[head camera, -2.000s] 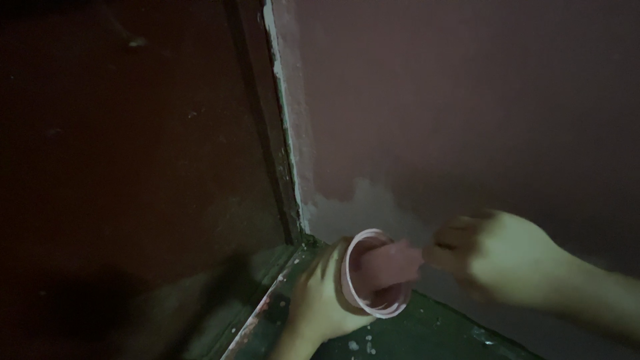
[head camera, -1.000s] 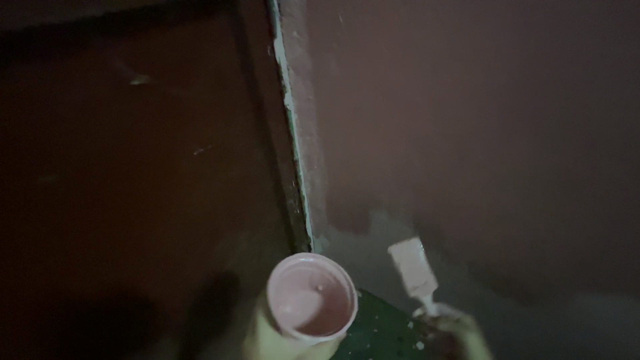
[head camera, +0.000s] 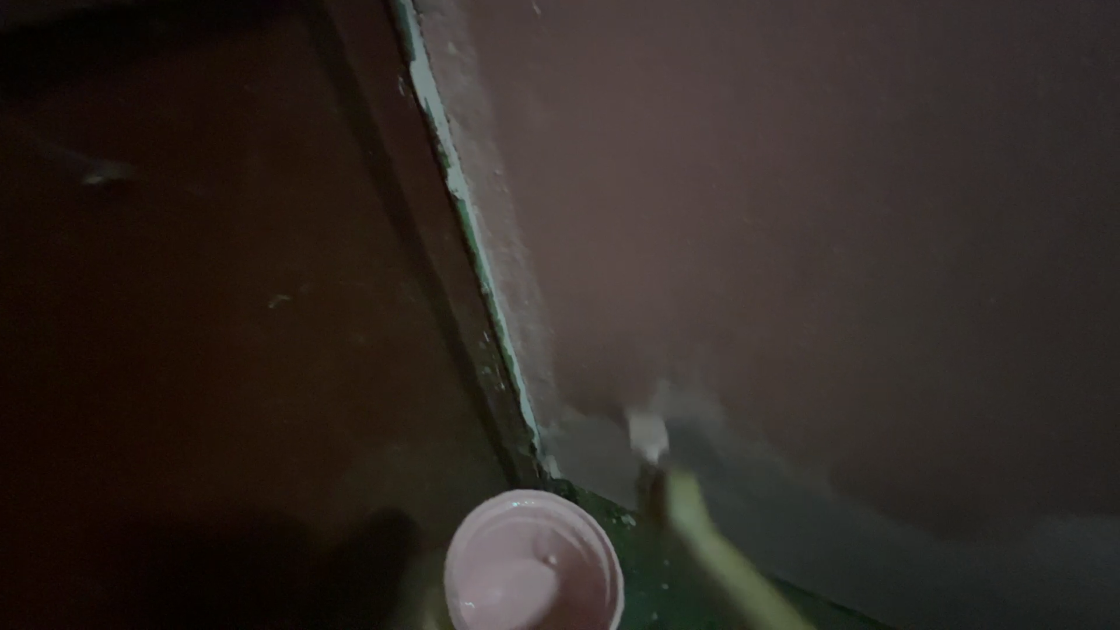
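A round tub of pink paint (head camera: 535, 560) is at the bottom middle, its open top facing me. Only a dim, blurred part of my left hand (head camera: 429, 604) shows at the tub's left side; its fingers are hidden. To the right, my right hand (head camera: 674, 503) is shut on a paintbrush (head camera: 648, 437) with pink paint on its head. The brush head is at the lower part of the wall (head camera: 744, 262), where the pink coat ends in an uneven edge above a grey band. Motion blurs the hand and brush.
A dark red-brown panel (head camera: 219, 350) fills the left side. Its edge, a strip with chipped white and green paint (head camera: 472, 227), runs down to the corner. The green floor (head camera: 647, 560) bears pale paint spots.
The brush was at the tub's mouth two seconds ago. My right hand has since moved it away from the tub to the low unpainted part of the wall.
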